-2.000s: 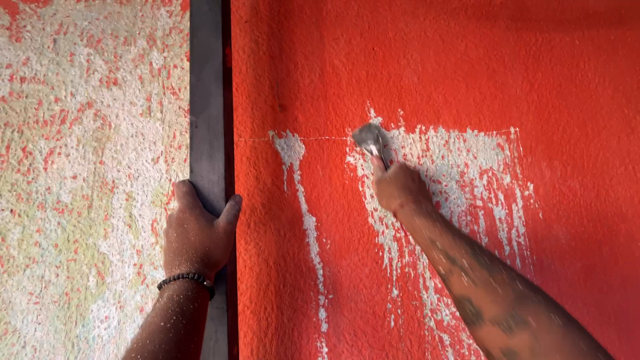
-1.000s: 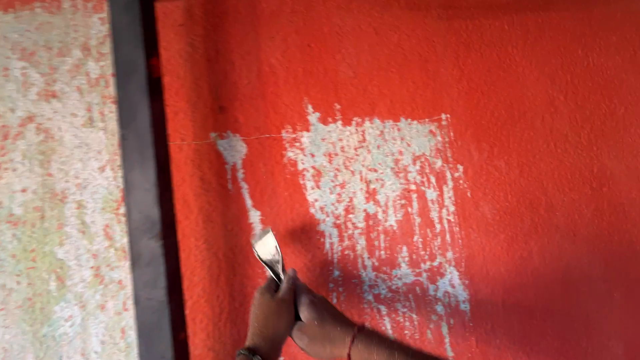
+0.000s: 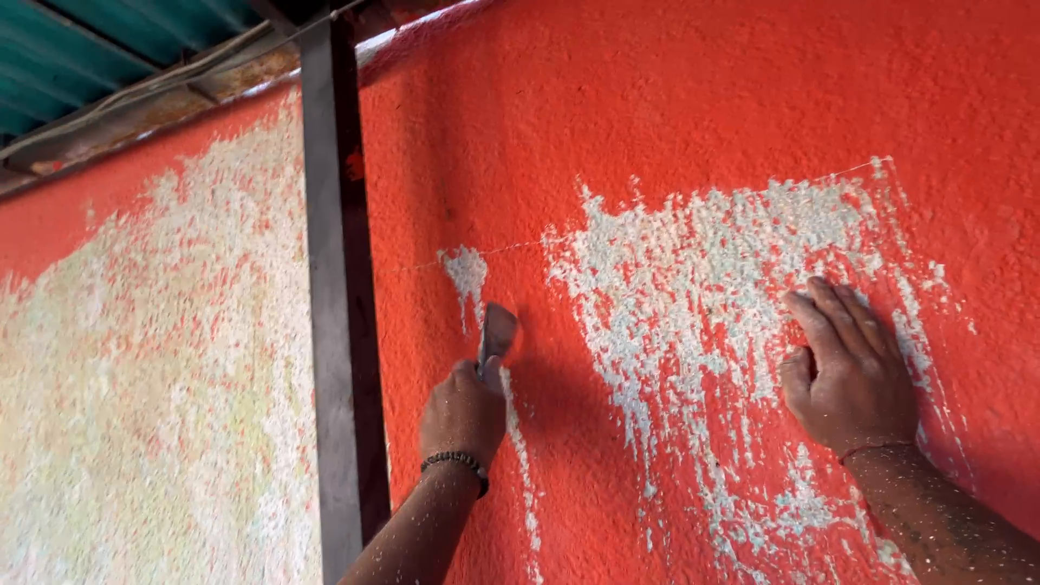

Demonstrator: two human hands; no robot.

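Note:
My left hand, with a dark beaded bracelet at the wrist, grips a metal scraper. The scraper's blade points up, just below a small bare patch in the red paint. A thin scraped streak runs down to the right of that hand. My right hand holds nothing and lies palm-in against the red wall, fingers somewhat apart, over the right part of a large scraped patch. Pale flecks dot both forearms.
A dark upright post stands left of my left hand. Beyond it is a largely scraped wall section. Overhead at the upper left are green corrugated roofing and a rusty beam with cables.
Two seconds ago my left hand was on the post and my right hand held the scraper. The scraper is now in my left hand, and my right hand rests on the wall. The view has tilted upward.

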